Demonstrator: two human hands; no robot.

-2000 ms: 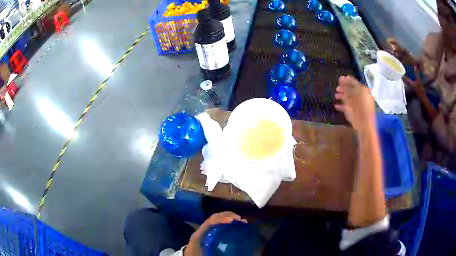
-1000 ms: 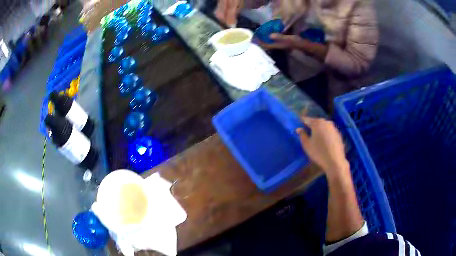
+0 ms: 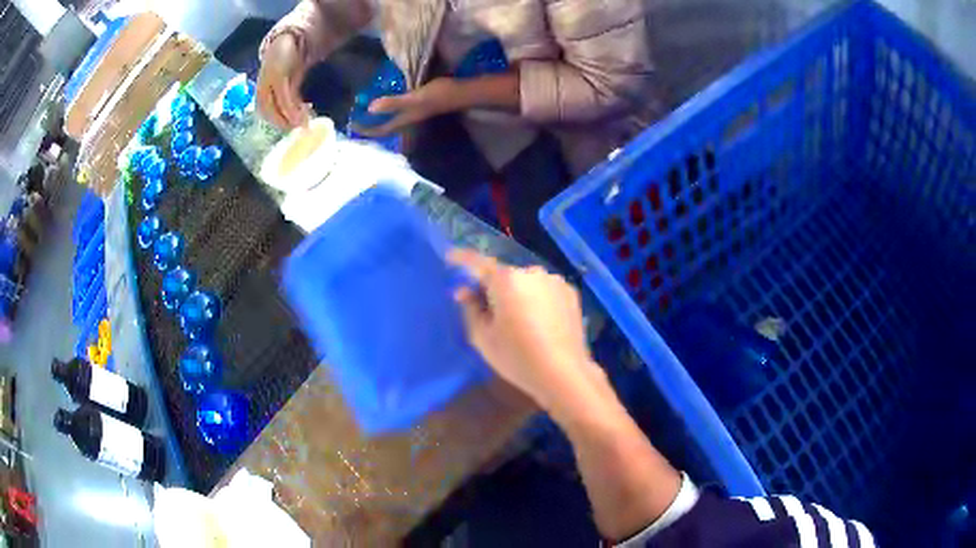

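My right hand [image 3: 530,326] grips the right rim of a small blue parts tray [image 3: 391,305]. The tray is blurred and tilted over the work board [image 3: 375,471] and the belt's end; I see no parts in it. The near glue pot [image 3: 214,524] with its white cloth [image 3: 262,514] is cut off by the bottom edge at left. My left hand is not in view.
A large blue perforated crate [image 3: 653,353] stands at right, with a blue item and a small pale piece inside. Blue balls [image 3: 200,314] line the mesh belt [image 3: 230,241]. Black bottles [image 3: 112,441] stand left. Across the belt, a person [image 3: 567,64] holds a blue shell beside another glue pot [image 3: 300,155].
The view has swung right, bringing more of the crate in. My right hand went from empty to gripping the tray, which is now tilted. My left hand and its blue ball have left view.
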